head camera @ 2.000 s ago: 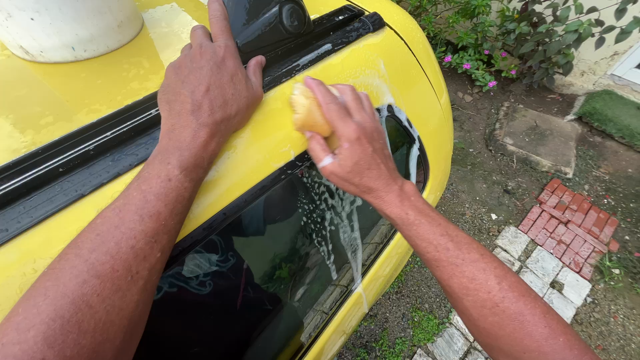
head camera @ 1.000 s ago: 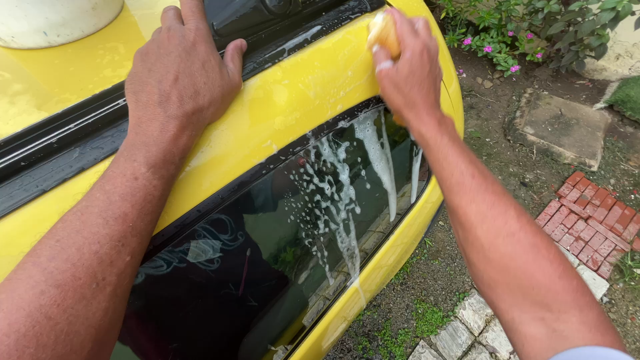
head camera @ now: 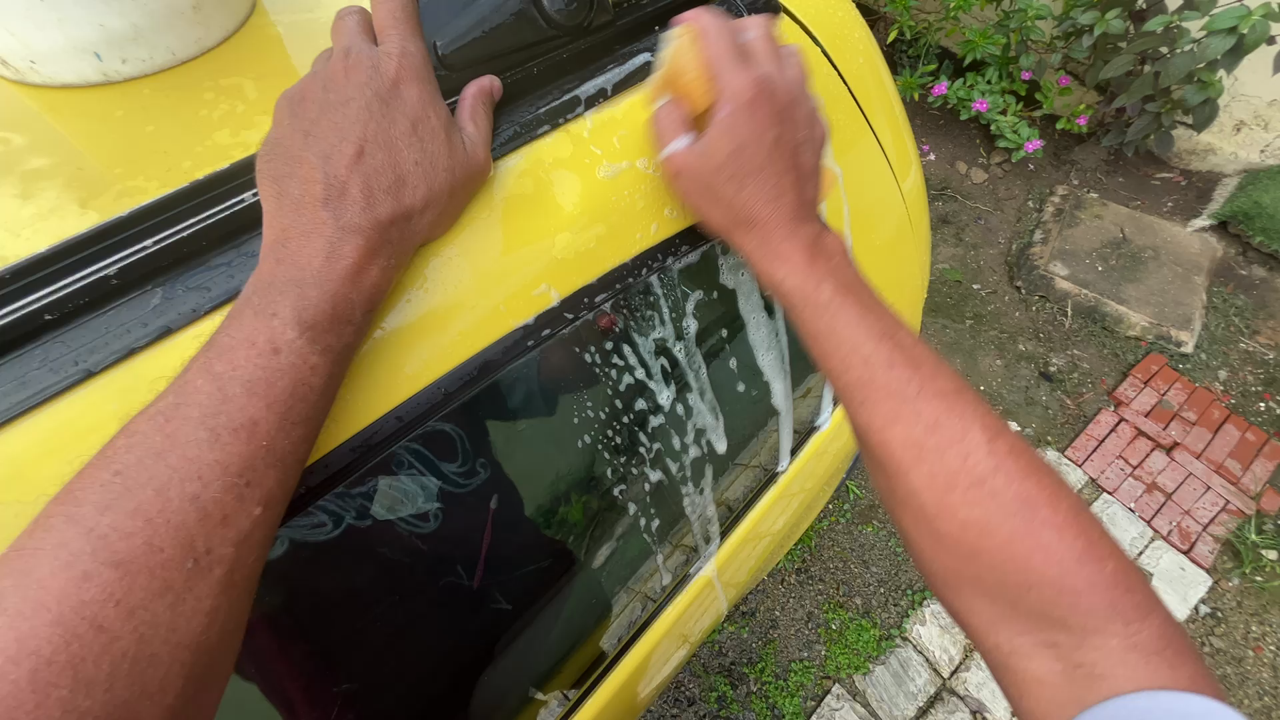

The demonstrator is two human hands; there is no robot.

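My right hand, blurred, grips a yellow sponge against the upper yellow body panel of a car, beside the black roof rail. Suds cling to the sponge, the panel and the rail. My left hand lies flat with nothing in it, across the rail and the panel edge, its thumb pointing up the rail; some fingertips are cut off by the frame. Below both hands, white foam runs in streaks and drops down the dark side window.
A white bucket stands on the yellow roof at the upper left. Right of the car are a flowering plant, a concrete slab, red bricks and pale paving stones on soil.
From two seconds ago to one second ago, my right hand moved with the sponge up and right, uncovering more foam on the window; it is now back a little to the left. My left hand stays resting.
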